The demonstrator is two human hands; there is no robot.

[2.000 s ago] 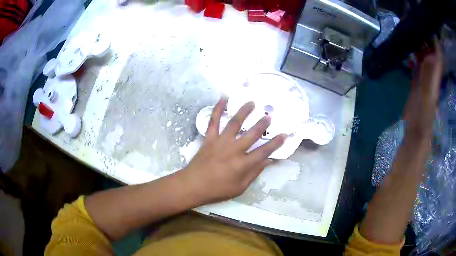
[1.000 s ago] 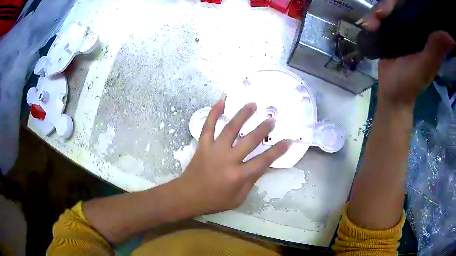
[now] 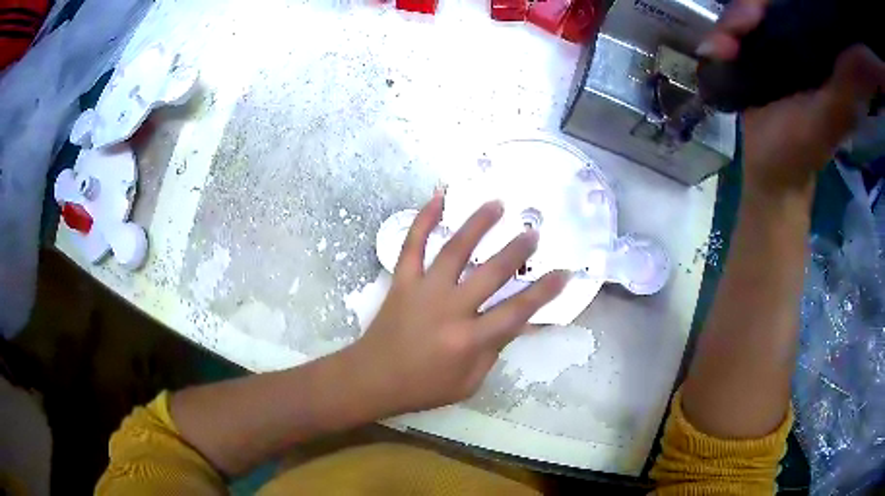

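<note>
A white plastic housing (image 3: pixel 568 208) lies on the whitish board with its hollow, ribbed inside up and a round lobe at each side. My left hand (image 3: pixel 437 300) rests on it with fingers spread, pressing its lower left part. My right hand (image 3: pixel 805 116) is at the upper right, wrapped around a black electric screwdriver (image 3: pixel 781 58). The screwdriver's front end is at the opening of the silver screw feeder (image 3: pixel 616 97). The bit tip and any screw on it cannot be made out.
Two finished assemblies (image 3: pixel 126 242) lie partly overlapped at the board's left edge, one showing a red block. Loose red blocks (image 3: pixel 553 14) lie at the far edge. A clear plastic bag (image 3: pixel 844 339) is at the right, a whitish sheet (image 3: pixel 39 155) at the far left.
My right hand has come in from the right, bringing the screwdriver to the feeder, and stays there. My left hand remains on the housing. The view has shifted slightly.
</note>
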